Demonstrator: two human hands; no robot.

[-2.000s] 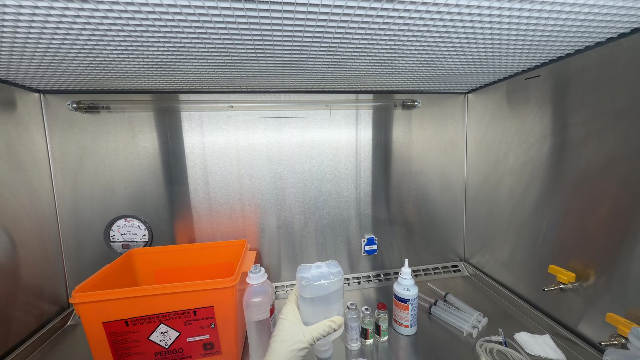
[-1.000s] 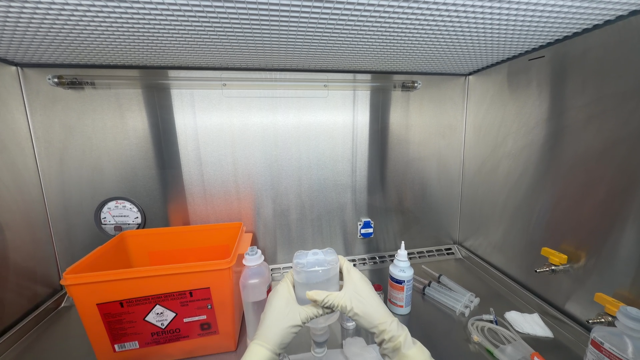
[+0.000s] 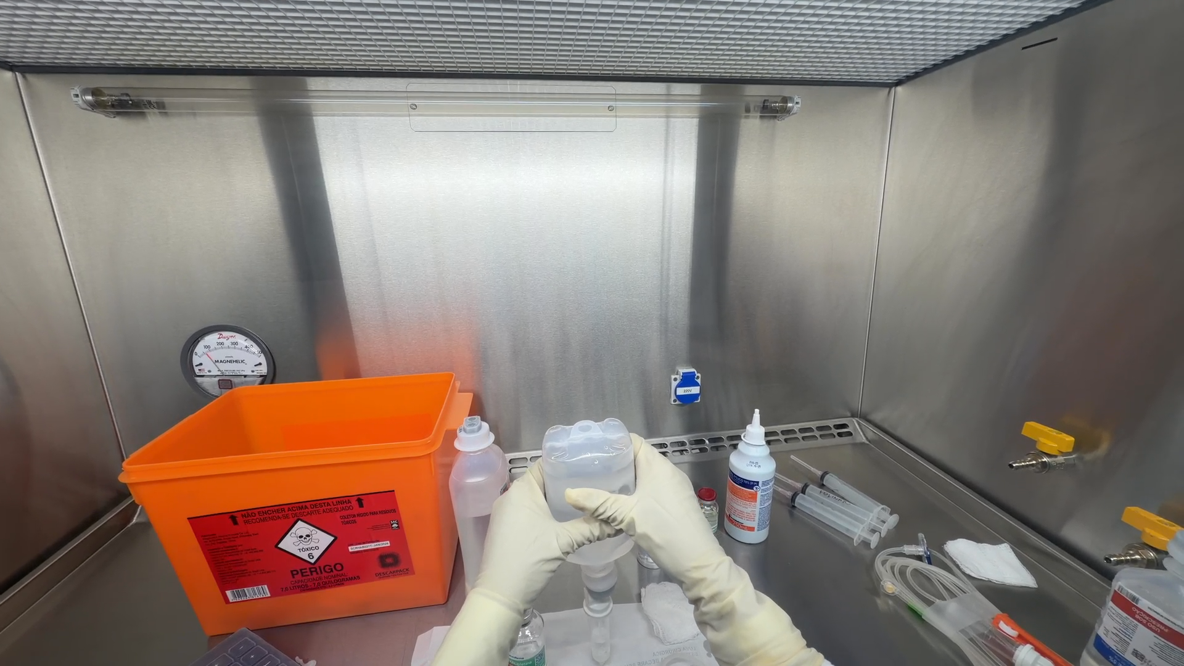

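Observation:
Both my hands wear cream gloves. My left hand (image 3: 532, 536) and my right hand (image 3: 652, 518) close around a translucent plastic bottle (image 3: 587, 458), held base up with its neck pointing down. Under its neck, a clear narrow piece (image 3: 599, 597) hangs or stands above a white sheet; whether it is joined to the bottle I cannot tell. A second translucent bottle (image 3: 475, 472) stands upright just left of my left hand. Near my left wrist is a small glass vial (image 3: 527, 638). Behind my right hand a red-capped vial (image 3: 708, 509) shows partly. A crumpled white gauze (image 3: 670, 612) lies beside my right wrist.
An orange waste box (image 3: 305, 453) stands at left. Right of my hands are a white dropper-tipped bottle (image 3: 749, 486), several syringes (image 3: 837, 504), coiled tubing (image 3: 925, 583), folded gauze (image 3: 990, 562) and a labelled bottle (image 3: 1142, 615). Yellow-handled valves (image 3: 1048, 437) project from the right steel wall.
Two seconds ago only one gloved hand showed on the bottle; since one second ago both hold it. The bottle has stayed base up between them.

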